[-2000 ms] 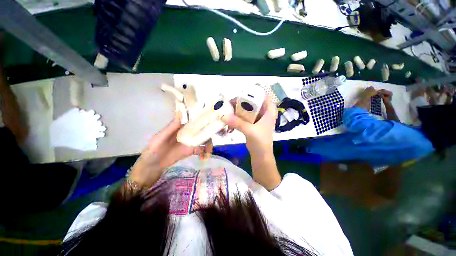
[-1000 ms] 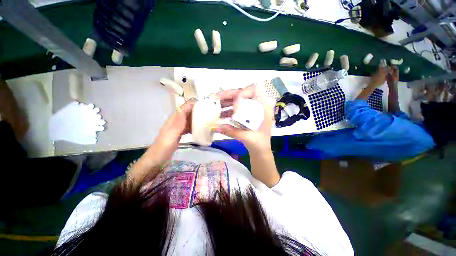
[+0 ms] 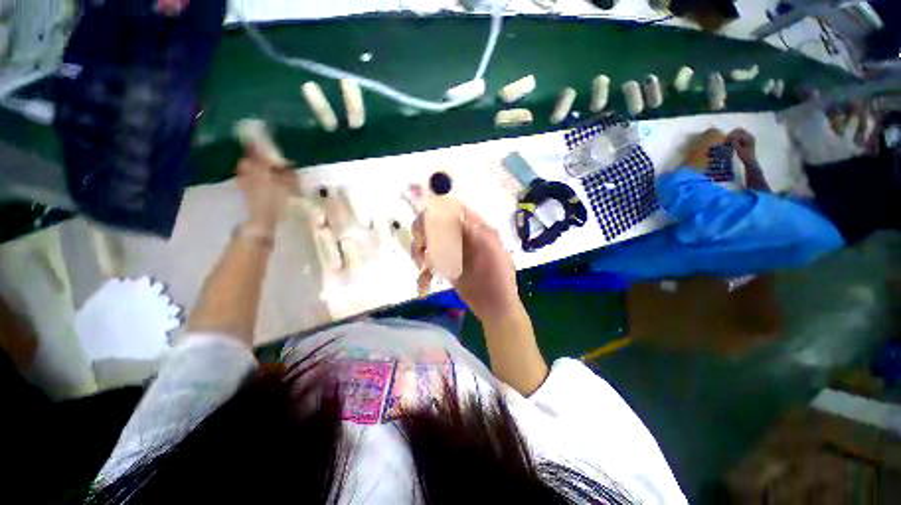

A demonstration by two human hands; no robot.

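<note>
My left hand (image 3: 265,187) is stretched out over the near edge of the green belt, blurred, with a pale cream unit (image 3: 255,136) at its fingertips. My right hand (image 3: 479,258) is over the white sheet and holds a cream device body (image 3: 444,237) upright. A dark round spot (image 3: 441,183) shows just above that body; whether it belongs to it I cannot tell. Several cream waiting units (image 3: 341,232) lie in a loose group on the sheet between my hands.
Cream units (image 3: 353,103) lie along the green belt (image 3: 415,133). A dark fan (image 3: 133,108) hangs close at upper left, its white cable over the belt. A white glove (image 3: 126,321) lies left. A black coiled band (image 3: 549,213), checked cloth (image 3: 624,197), bottle (image 3: 603,150) and a blue-sleeved person (image 3: 736,212) are right.
My hands have moved apart. My left hand has gone up and left to the belt with a cream unit. My right hand still holds a body. The view has shifted and tilted.
</note>
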